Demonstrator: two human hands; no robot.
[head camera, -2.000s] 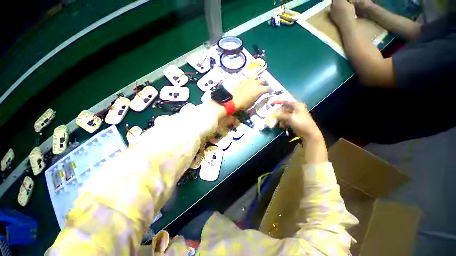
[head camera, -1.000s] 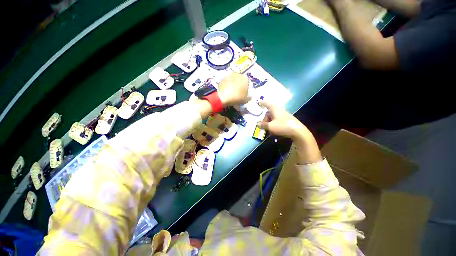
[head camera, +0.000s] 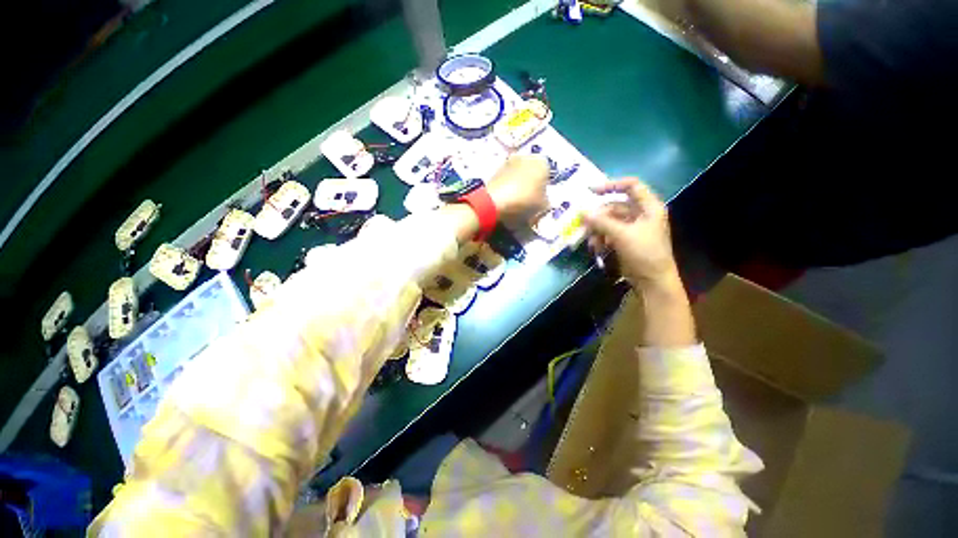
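Observation:
A cream housing (head camera: 555, 219) lies between my hands at the bench's front edge, with a small yellow part (head camera: 573, 227) at its right side. My left hand (head camera: 520, 187), with a watch on a red band, reaches across to the housing from the left; its fingertips are hidden and its grip cannot be told. My right hand (head camera: 633, 233) is right of the housing, fingers bent around a small pale part that is blurred. More cream housings with dark parts and wires (head camera: 429, 345) lie below my left wrist, partly hidden by the sleeve.
Housings (head camera: 282, 208) line the green bench. A blister tray (head camera: 173, 352) is partly under my left sleeve. Two dark-edged rings (head camera: 465, 74) stand on the white sheet. A blue bin (head camera: 47, 494) is lower left, an open carton (head camera: 741, 415) lower right. Another person's arm is upper right.
My right hand has moved slightly up and right, its fingers now bent near the housing. The yellow part lies closer to the housing. The view has shifted slightly.

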